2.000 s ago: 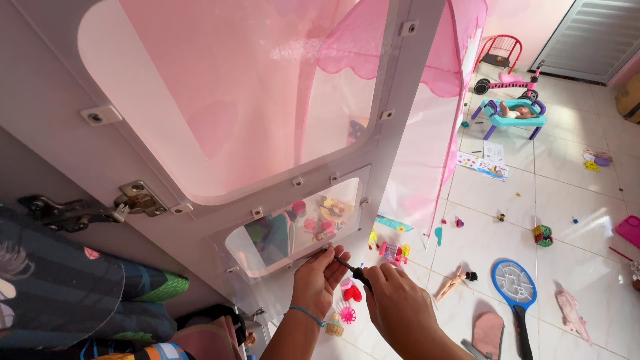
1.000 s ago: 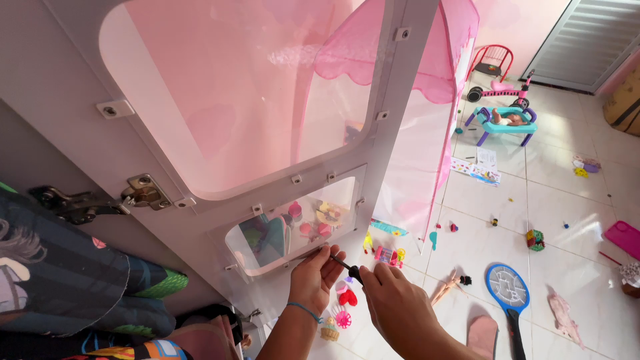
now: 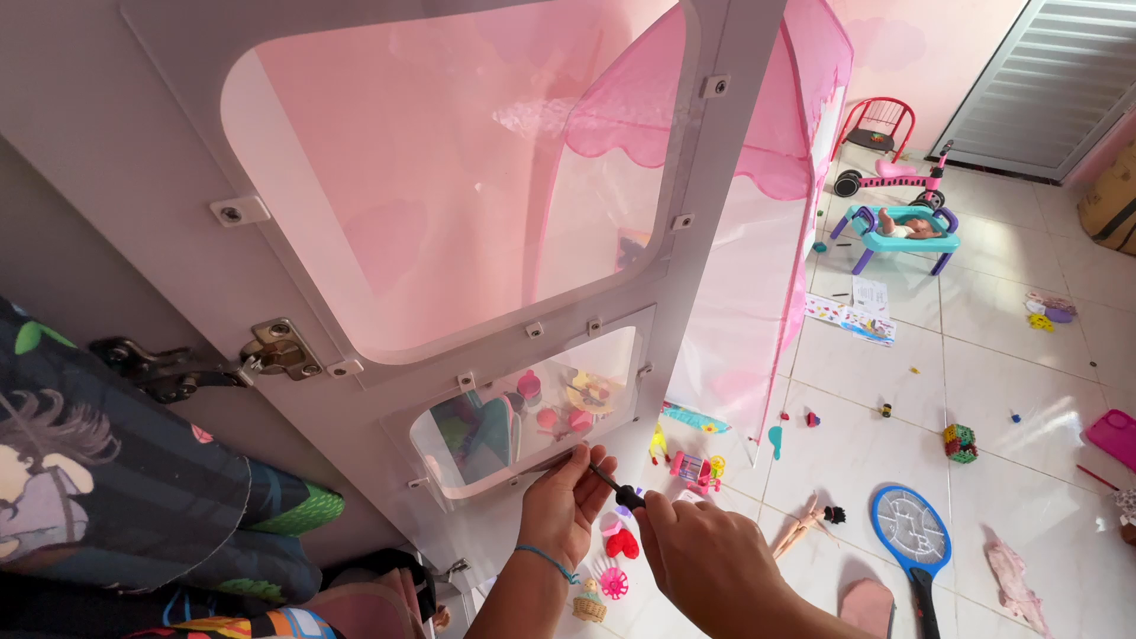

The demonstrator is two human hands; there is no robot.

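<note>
My right hand point(image 3: 701, 541) grips the black handle of a screwdriver point(image 3: 628, 494), whose shaft slants up to the left. My left hand point(image 3: 561, 506), with a blue cord bracelet, has its fingers around the shaft's tip at the lower edge of the small window in a grey cabinet door point(image 3: 524, 484). Whether a screw is between those fingers is hidden. Clear panels cover the door's two cut-outs, with small white clips point(image 3: 467, 382) around them. A metal hinge point(image 3: 282, 349) joins the door at the left.
Patterned dark fabric point(image 3: 133, 461) hangs at the left. Behind the door stands a pink play tent point(image 3: 754, 248). Toys, papers, a doll point(image 3: 803, 524) and a blue electric swatter point(image 3: 911, 528) lie on the tiled floor. Farther back are a scooter point(image 3: 905, 180) and a red chair point(image 3: 879, 129).
Both hands stay at the lower edge of the small window, with the screwdriver still in the right hand. The view has shifted slightly.
</note>
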